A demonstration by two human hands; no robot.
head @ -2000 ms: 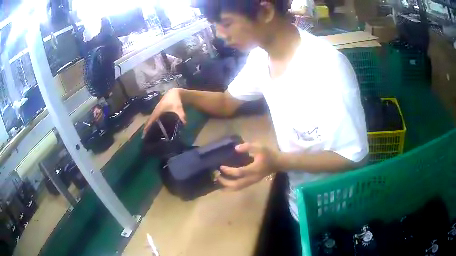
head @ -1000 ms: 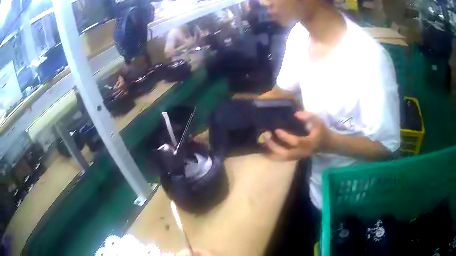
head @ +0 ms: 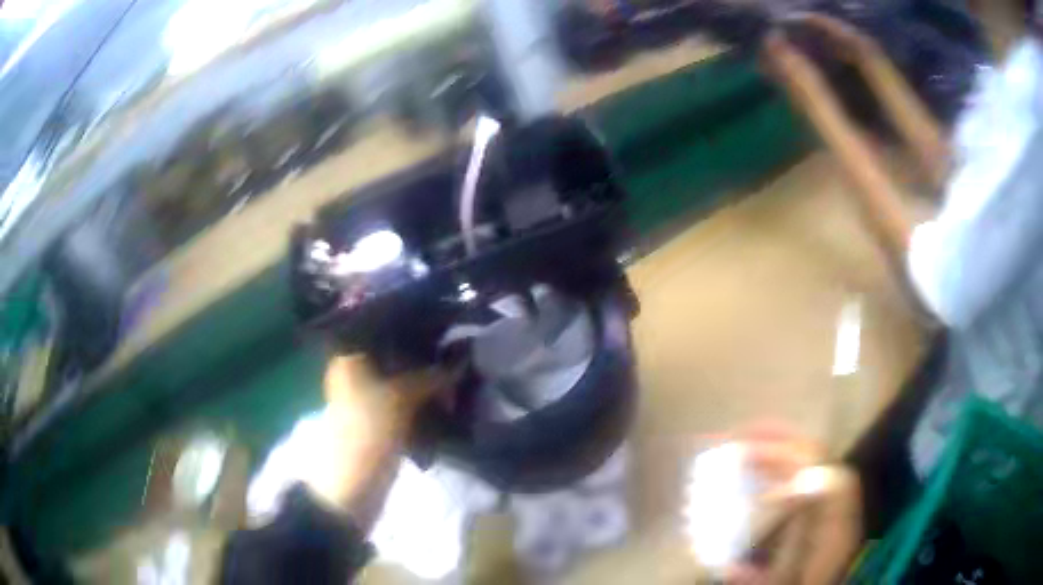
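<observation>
A black unit with an open box section and a round drum with grey blades is tilted at centre. A pale strip rises from its box section. My left hand grips the unit's lower left side; its fingers are partly hidden. My right hand, at lower right, holds a glaring white piece, likely a gear. A thin brush with a light tip stands up from this hand. White gears lie below the unit, overexposed. The picture is blurred.
A tan bench runs beside a green conveyor belt. Another worker's arms reach in at upper right. A green crate is at lower right. A small box-like thing is at lower left, blurred.
The view has swung left and down. The black unit with drum now hangs in my left hand. My right hand has come into view with the brush and white piece. The other worker's hands are farther right.
</observation>
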